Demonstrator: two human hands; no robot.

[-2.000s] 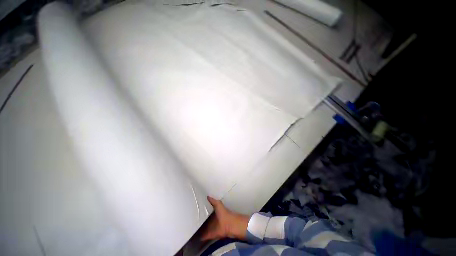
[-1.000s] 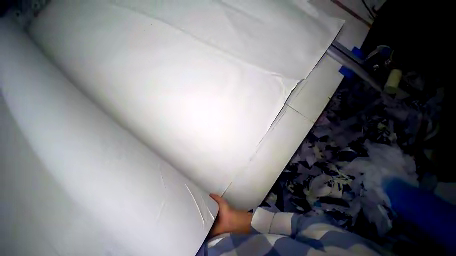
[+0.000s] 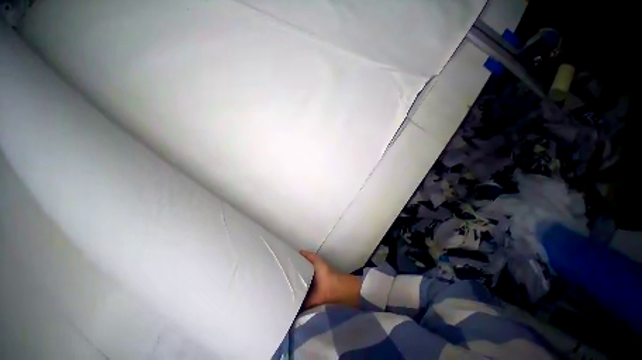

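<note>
A thick white roll [image 3: 155,204] lies diagonally from the upper left to the bottom centre, with a few creases near its near end. A flat white sheet [image 3: 246,105] spreads from it over the table [image 3: 394,190], its loose edge a thin dark line, slightly lifted and wrinkled towards the upper right. My right hand [image 3: 325,283], bare, in a blue-and-white checked sleeve, holds the roll's near end. The thumb points up along the end's rim; the fingers are hidden behind the roll. My left hand is out of the picture.
A silver rail [image 3: 508,58] with blue blocks sticks out past the table edge at the upper right, near a pale yellow cylinder [image 3: 561,82]. Fabric scraps [image 3: 450,225] cover the floor along the table. A blue shape [image 3: 591,264] lies at the right.
The view has moved nearer and lower over the roll's near end; the second white roll and the brown strip have left the picture. My right hand stays at the roll's end.
</note>
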